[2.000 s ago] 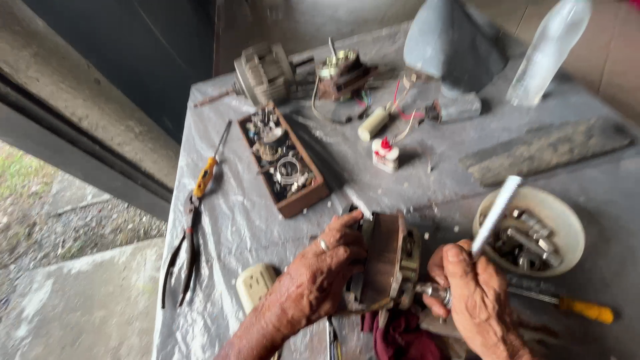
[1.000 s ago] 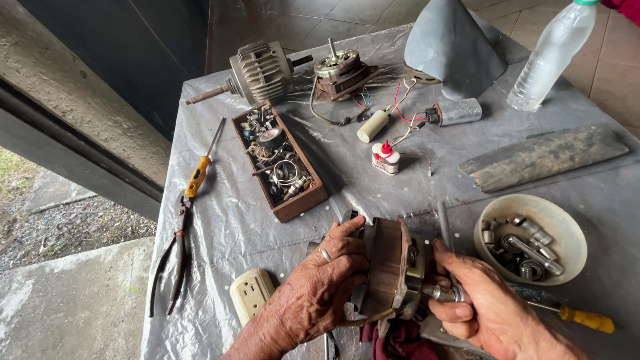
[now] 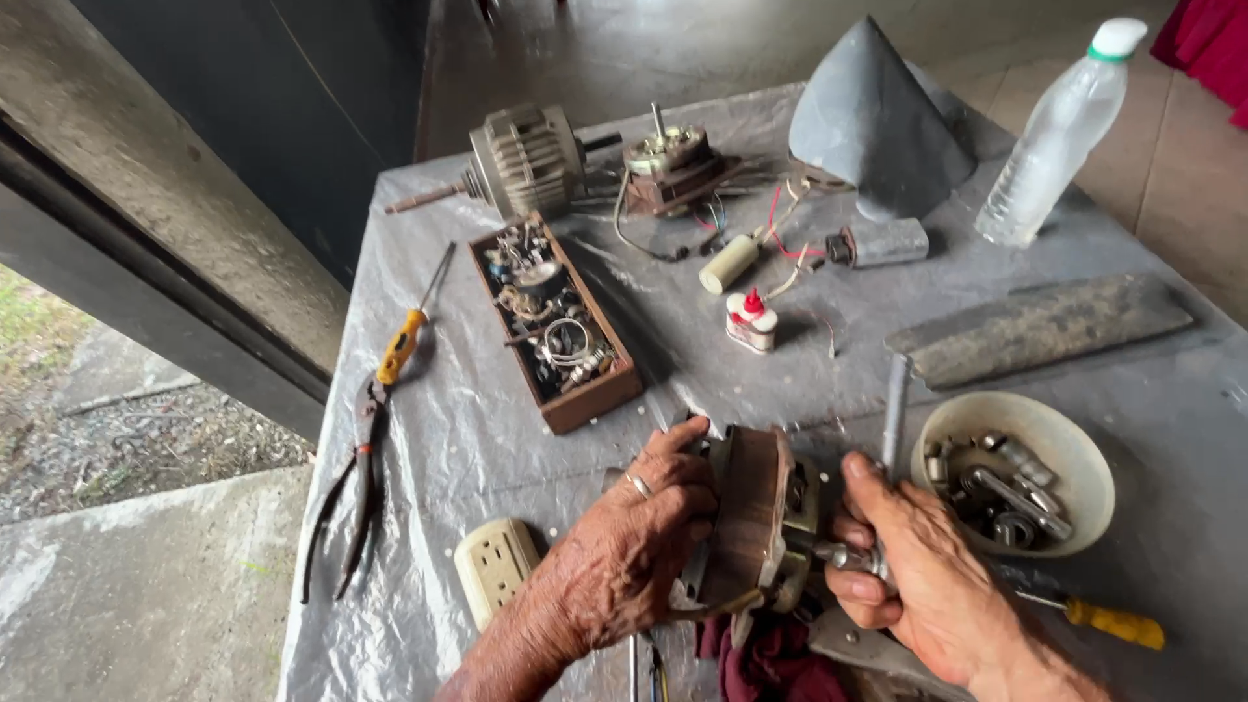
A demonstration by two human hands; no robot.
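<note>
My left hand (image 3: 634, 546), with a ring on one finger, grips the left side of an electric motor (image 3: 746, 517) with a brown laminated core, near the front of the table. At the motor's right side, my right hand (image 3: 907, 575) is closed around the head of a socket wrench (image 3: 894, 409), whose metal handle points up. The socket end meets the motor's right face; the exact contact is hidden by my fingers. A dark red cloth (image 3: 770, 668) lies beneath the motor. Beside my right hand, a cream bowl (image 3: 1092, 478) holds metal sockets (image 3: 1014, 502).
Slip-joint pliers (image 3: 363, 468) and a yellow-handled screwdriver (image 3: 400, 351) lie left of a wooden parts box (image 3: 595, 405). Two motors (image 3: 531, 161) (image 3: 668, 171), capacitors (image 3: 729, 263), a small white bottle (image 3: 751, 327), a flat worn slab (image 3: 1043, 331), a water bottle (image 3: 1053, 146), an outlet block (image 3: 495, 565) and another screwdriver (image 3: 1111, 622) surround the work.
The wrench handle leaned right two seconds ago and now stands nearly upright, leaning only slightly. My left hand stays on the motor.
</note>
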